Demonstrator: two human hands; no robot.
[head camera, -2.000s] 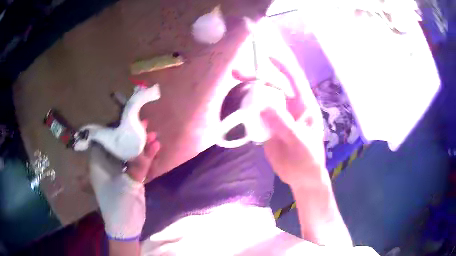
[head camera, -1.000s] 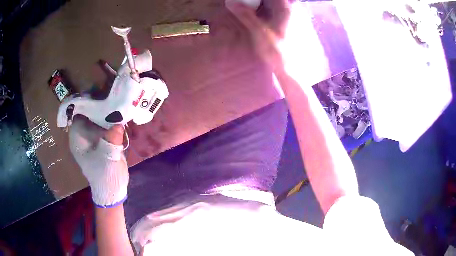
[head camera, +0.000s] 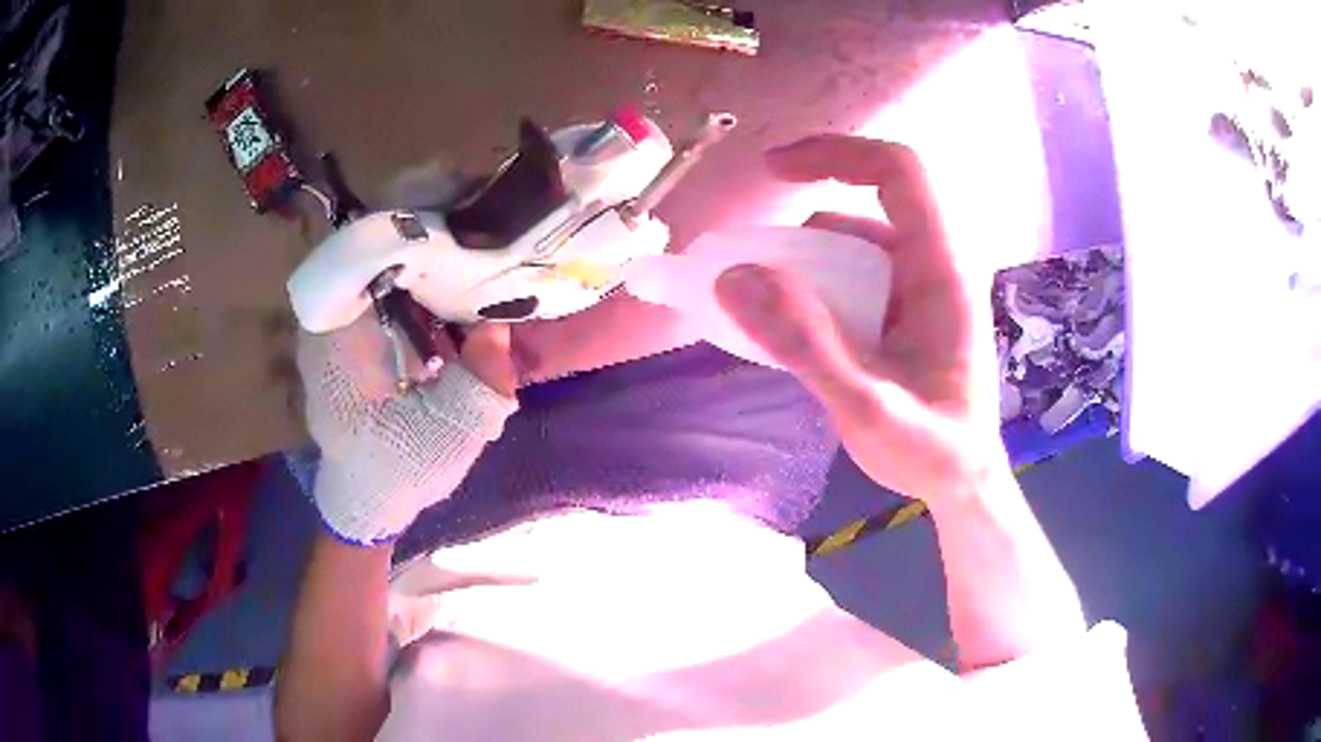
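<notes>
A white toy scooter body with a dark seat, a red tail light and a pale rod sticking out at its rear is held above the bench. My left hand, in a white knit glove, grips it from below at its front end. My bare right hand holds a white squeeze bottle, its tip pointing at the rear flank of the scooter. Whether the nozzle touches the body is hard to tell.
A red and black packet lies on the brown bench cover at the left. A gold bar lies at the top. A blue bin of small parts and a glaring white tray are at the right.
The right hand has come back from the top with the white bottle in it. The scooter body has moved right and turned, its dark seat now showing. The view has shifted, too.
</notes>
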